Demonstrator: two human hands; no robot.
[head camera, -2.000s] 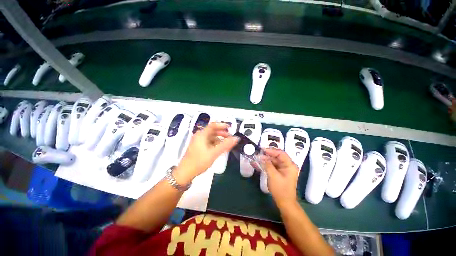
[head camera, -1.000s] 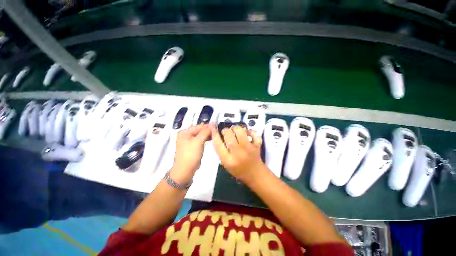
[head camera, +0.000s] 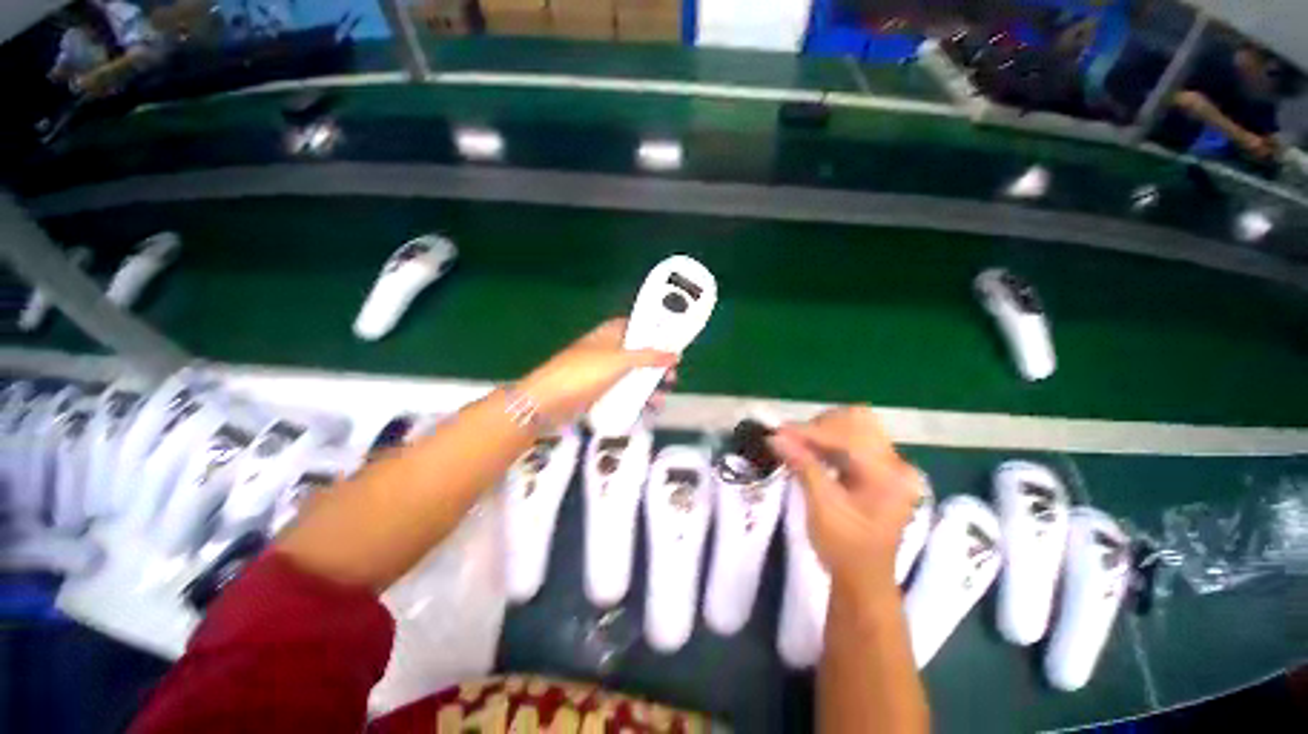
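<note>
My left hand grips a white device by its handle, its wide head up, over the near part of the green belt. A dark display and a round button show on the head. My right hand is just to the right, with a small dark shiny panel at its fingertips. The panel is over or against the head of a white device in the bench row; I cannot tell if they touch. My right hand partly hides neighbouring devices.
More white devices stand side by side on the dark green bench. Others crowd the white sheet at left. The green belt carries spaced devices. Crumpled clear plastic lies at right. A slanted pale bar crosses upper left. People show at the far corners.
My hands were together at a dark panel; now they are apart. My left hand has moved forward and taken hold of a white device. My right hand has moved right. The view has tilted up.
</note>
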